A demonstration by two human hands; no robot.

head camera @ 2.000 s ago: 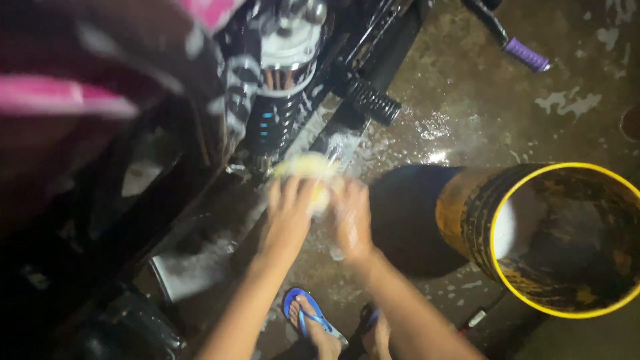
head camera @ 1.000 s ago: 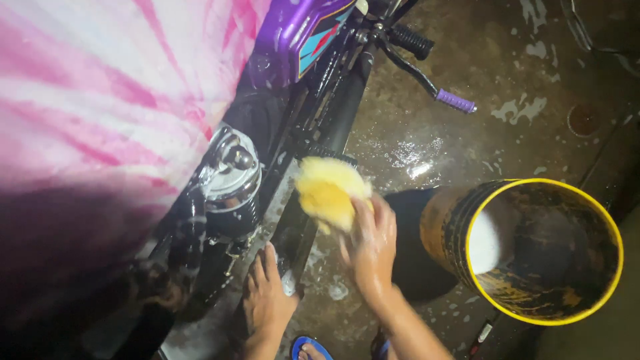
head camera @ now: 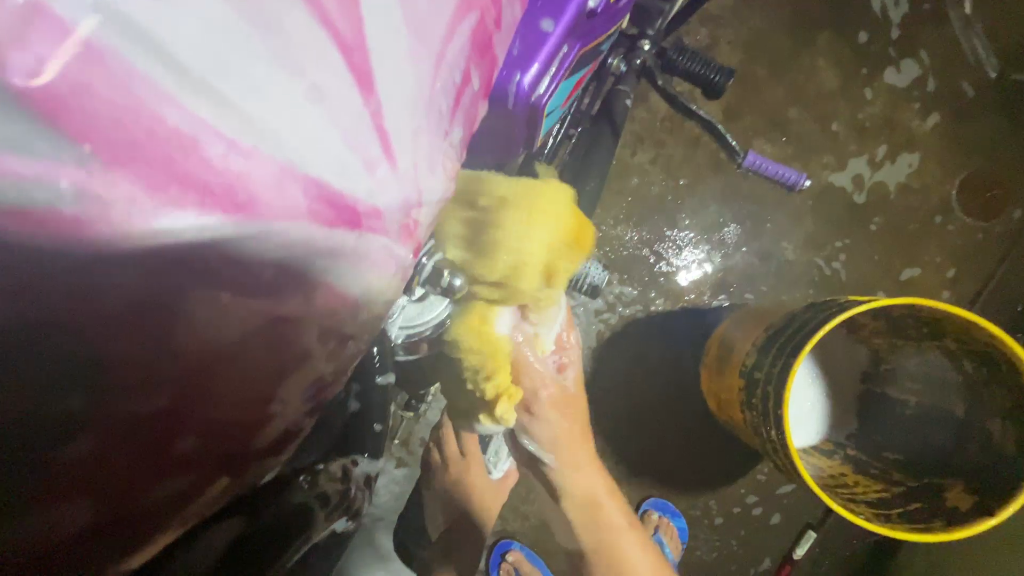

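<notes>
A wet yellow sponge or fluffy wash cloth (head camera: 516, 236), blurred and foamy, is in my right hand (head camera: 556, 376), whose fingers are mostly hidden by it. It hangs over the dark frame of a motorcycle, beside a round metal part (head camera: 420, 320). Below and left of it, my left hand (head camera: 464, 472) rests low against the motorcycle with its fingers spread and nothing visible in them. The motorcycle has a glossy purple panel (head camera: 532, 80) and a pink and white seat or cover (head camera: 240, 136).
A yellow-rimmed bucket (head camera: 900, 300) with white suds inside stands at the right. A pedal lever with a purple rubber sleeve (head camera: 774, 170) and a black footpeg (head camera: 698, 70) jut over the wet, sudsy floor. My feet in blue flip-flops (head camera: 666, 524) are at the bottom.
Two seconds ago both hands were together at the yellow sponge or cloth; now only my right hand holds it. Since one second ago it has moved toward the purple panel. The view has shifted.
</notes>
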